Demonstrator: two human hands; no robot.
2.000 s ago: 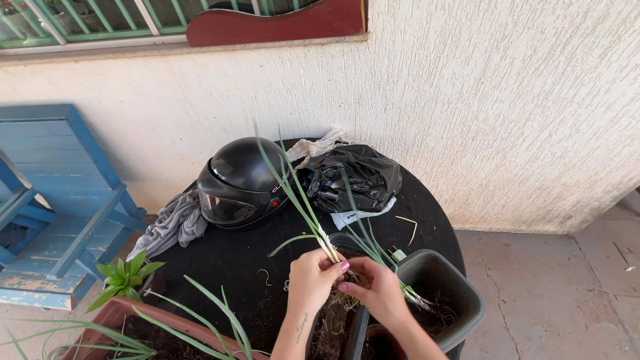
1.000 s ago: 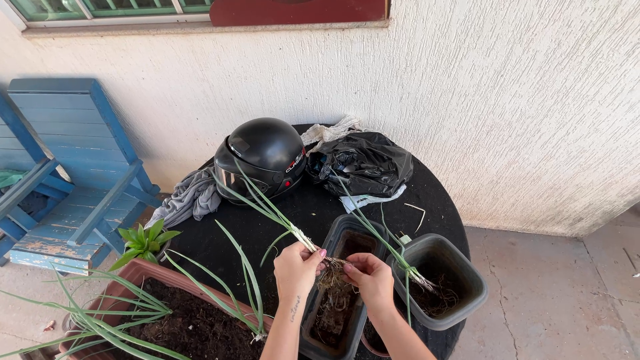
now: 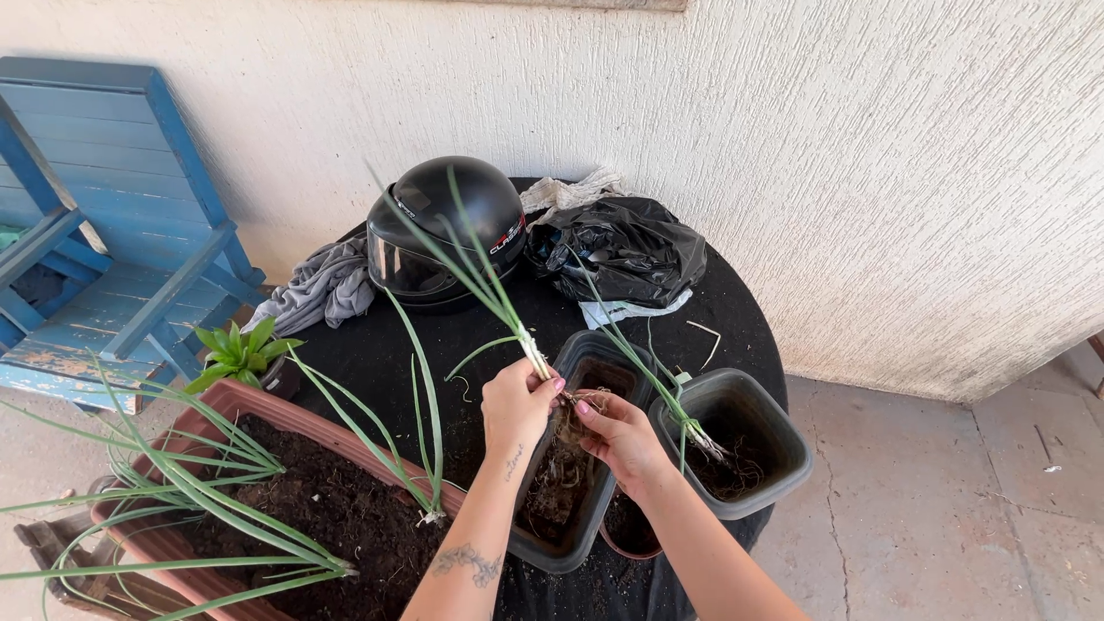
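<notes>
My left hand grips a small bunch of green onions by the white base, its leaves pointing up and to the left. My right hand pinches the bunch's tangled roots between thumb and fingers. Both hands are above a long dark planter with soil and loose roots inside. To its right, another green onion bunch leans in a square grey pot, roots down. On the left, a terracotta-coloured planter holds dark soil and several green onion plants.
On the round black-covered table are a black helmet, grey cloth, a black plastic bag and a small round pot. A potted leafy plant and blue wooden chair stand left. A textured wall rises behind.
The view has shifted, showing more of the terracotta-coloured planter. My left hand keeps its hold on the onion bunch, while my right hand's fingers have moved among its roots.
</notes>
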